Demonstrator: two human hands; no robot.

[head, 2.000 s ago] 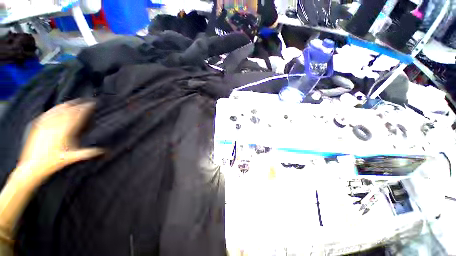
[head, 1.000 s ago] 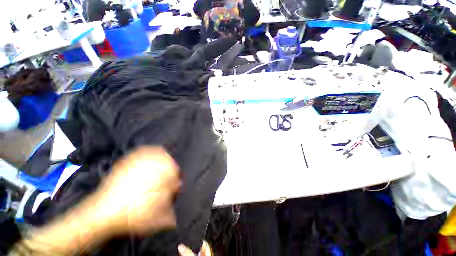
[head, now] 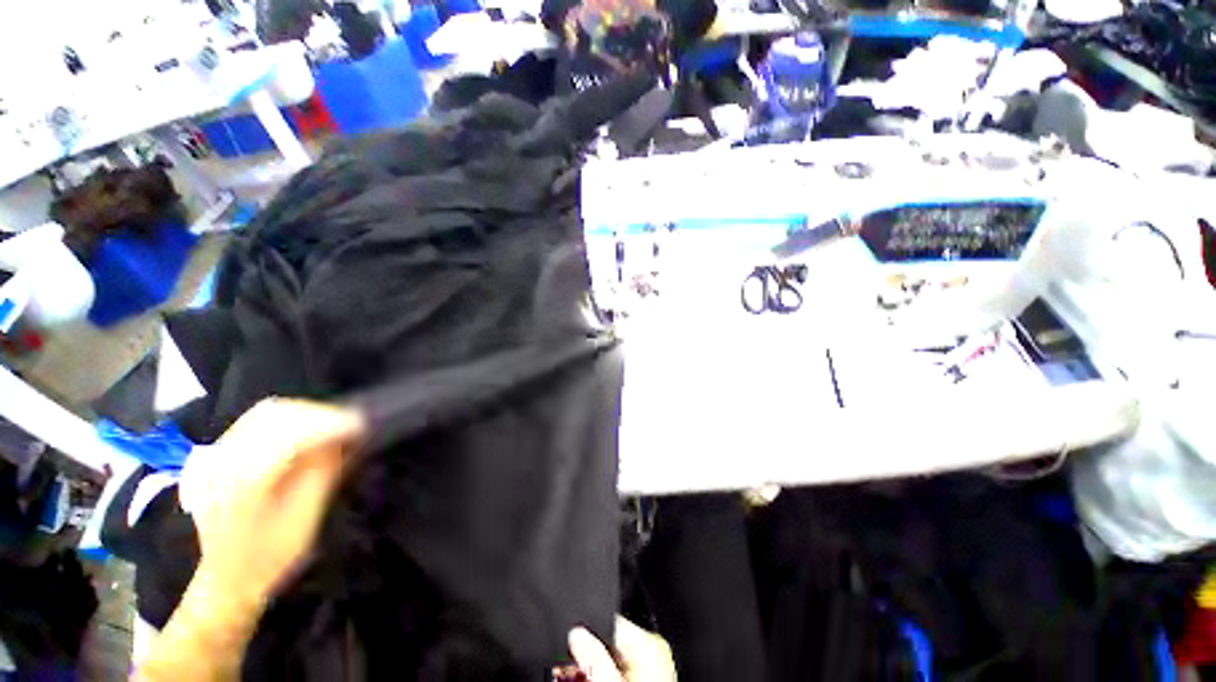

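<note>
The black garment (head: 467, 307) lies heaped left of the sewing machine (head: 720, 200) and hangs over the table's front edge. My left hand (head: 274, 486) is closed on a fold of it at the left, and the fold stretches right to the needle area. The needle area is too small and bright to read. My right hand (head: 624, 656) is at the bottom edge, partly cut off, with fingertips at the garment's hanging edge; whether it grips the cloth is unclear.
Black scissor loops (head: 774, 289) lie on the white table top (head: 747, 426). The control panel (head: 954, 231) is right of them. A pale cloth (head: 1154, 453) drapes the right end. A blue-lidded bottle (head: 796, 87) stands behind the machine. Blue bins (head: 140, 273) are at the left.
My left hand swept right over the garment, then moved back left and now pulls up a fold. My right hand came into view at the bottom. The scissor loops now show on the table.
</note>
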